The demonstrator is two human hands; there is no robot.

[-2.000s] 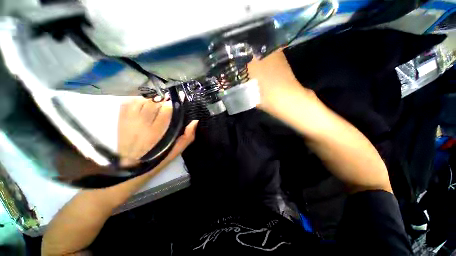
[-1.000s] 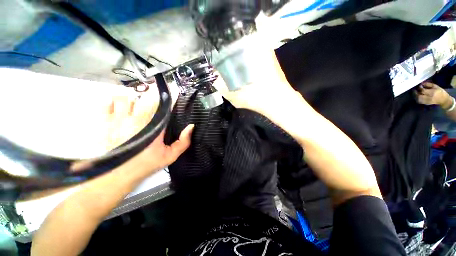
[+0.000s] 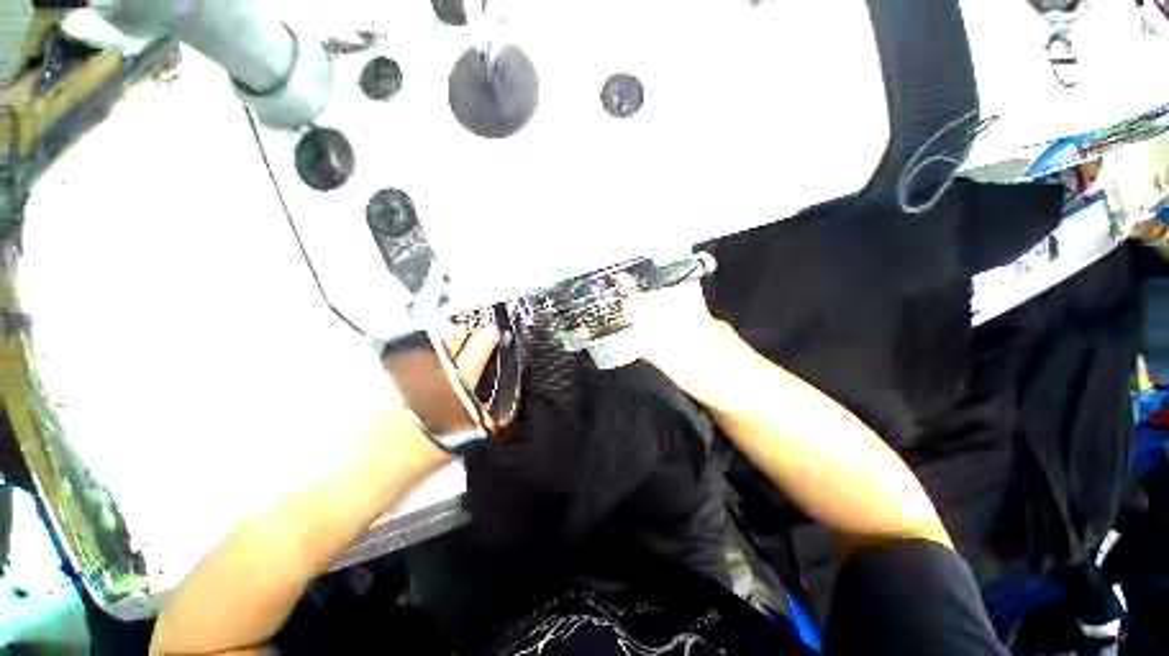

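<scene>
Black finely ribbed cloth [image 3: 564, 417] lies under the needle area and hangs over the table's front edge. The shiny metal needle and presser cluster [image 3: 596, 301] sits above it, with a pale block [image 3: 622, 349] beside it. My left hand [image 3: 442, 385] is left of the needle, partly behind the shiny curved guard [image 3: 430, 388], its fingers mostly hidden. My right hand [image 3: 679, 336] reaches in from the right beside the pale block. Its fingertips are hidden, so its grip does not show.
The white machine head [image 3: 756, 141] fills the upper middle, with a dark strip [image 3: 926, 90] draped over it. A grey tube [image 3: 276, 77] stands upper left. The white table [image 3: 141, 372] has a worn left edge. A larger black cloth [image 3: 872, 308] spreads right; a clear-wrapped item [image 3: 1058, 256] lies beyond.
The camera view has shifted; the machine head's face and plugs now show, and the guard looks smaller. My left thumb, visible on the ribbed cloth a second ago, is no longer clearly visible.
</scene>
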